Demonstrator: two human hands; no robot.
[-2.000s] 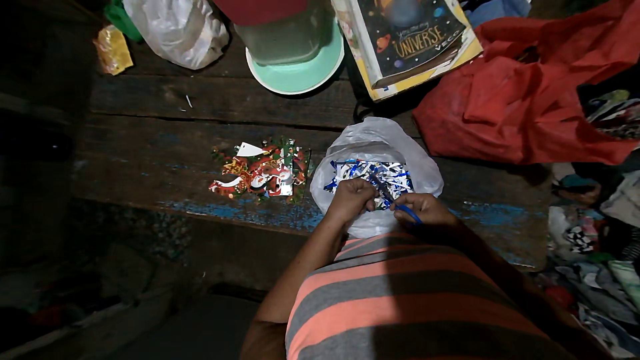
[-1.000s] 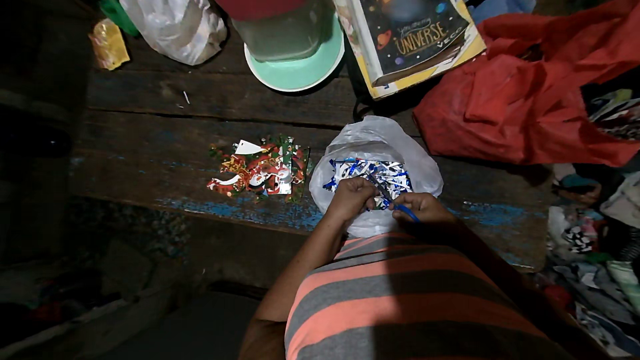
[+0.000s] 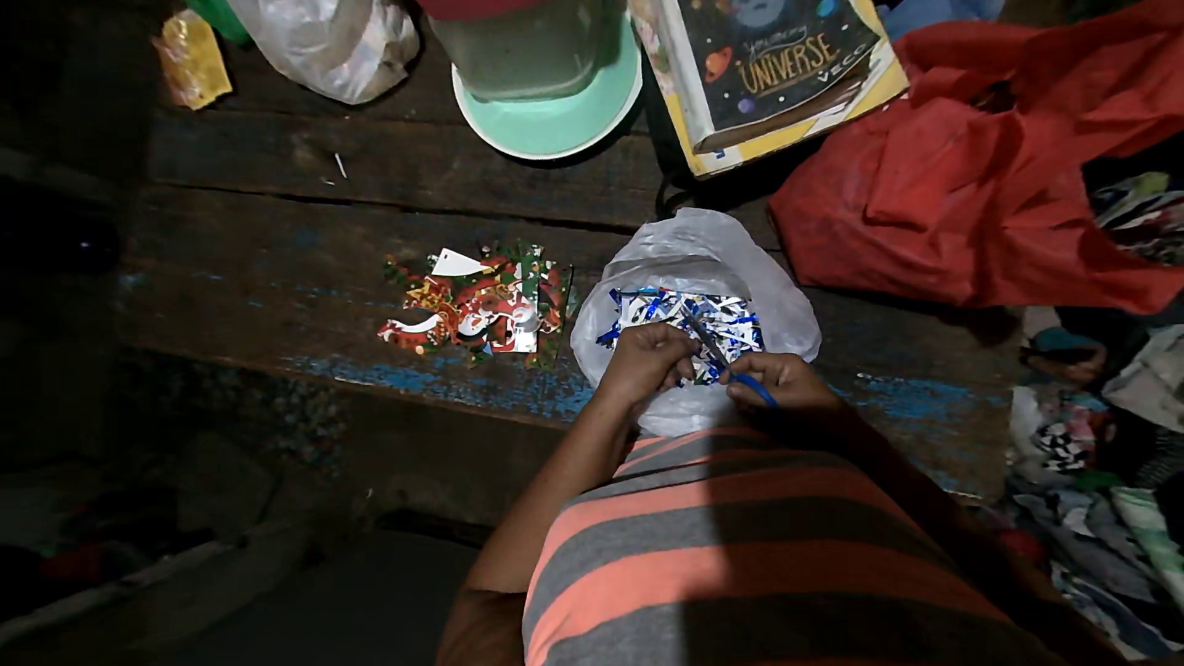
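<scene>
A pair of blue-handled scissors is in my right hand, its blades pointing up and left over a white plastic bag. The bag lies spread at the table's front edge, with a heap of blue and silver foil strips in it. My left hand is at the heap's lower left, close to the blades, its fingers curled together; whether something small is pinched in them cannot be made out. Left of the bag lies a pile of red, green and white printed cutouts.
Behind the bag stand a tub on a mint-green plate and stacked books. A red fabric bag lies at right, above heaped cloth. A pale plastic bag and a yellow packet are at the back left of the wooden table.
</scene>
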